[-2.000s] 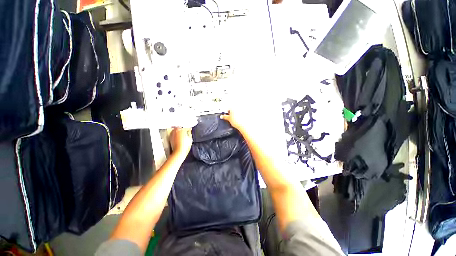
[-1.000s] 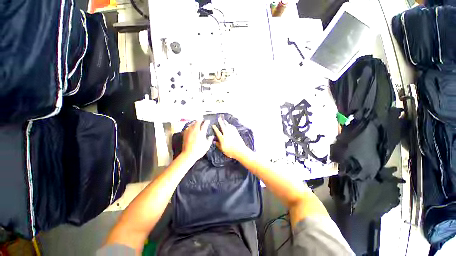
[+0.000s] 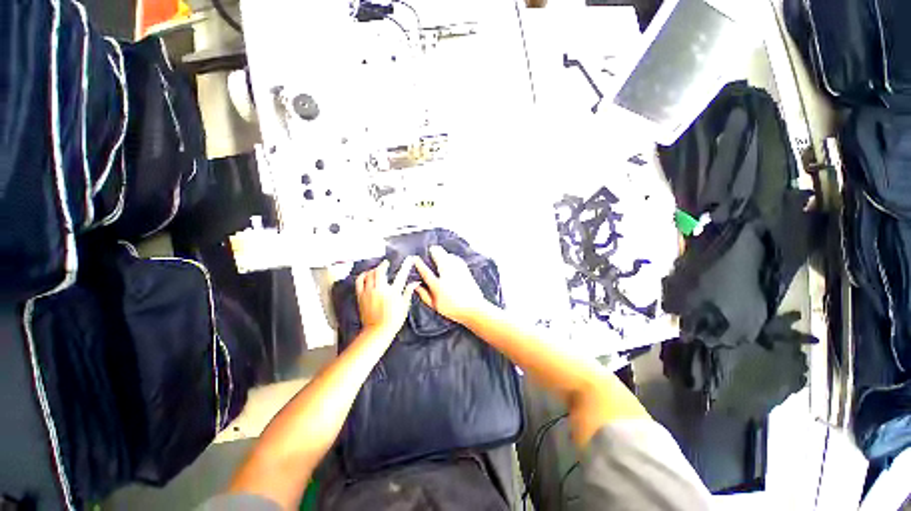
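A dark navy shiny backpack body [image 3: 430, 399] lies from my lap up to the front edge of the white sewing machine [image 3: 479, 130]. Its rounded top touches the machine's edge. My left hand [image 3: 386, 297] rests on the upper left of the bag, fingers bent on the fabric. My right hand [image 3: 450, 283] lies close beside it on the upper part, fingertips near the left hand's. Both hands seem to hold the fabric between them. What is under the fingers is hidden.
Tangled black strap pieces [image 3: 599, 255] lie right of the machine. A black fabric heap [image 3: 734, 269] is further right, below a control panel [image 3: 674, 65]. Stacked navy bags with pale piping [image 3: 165, 349] stand at the left. More navy bags [image 3: 879, 230] are at the far right.
From the machine's edge, both hands have come together on the bag's upper part. The bag top has spread wider below the machine. Over the last second the hands have shifted only slightly.
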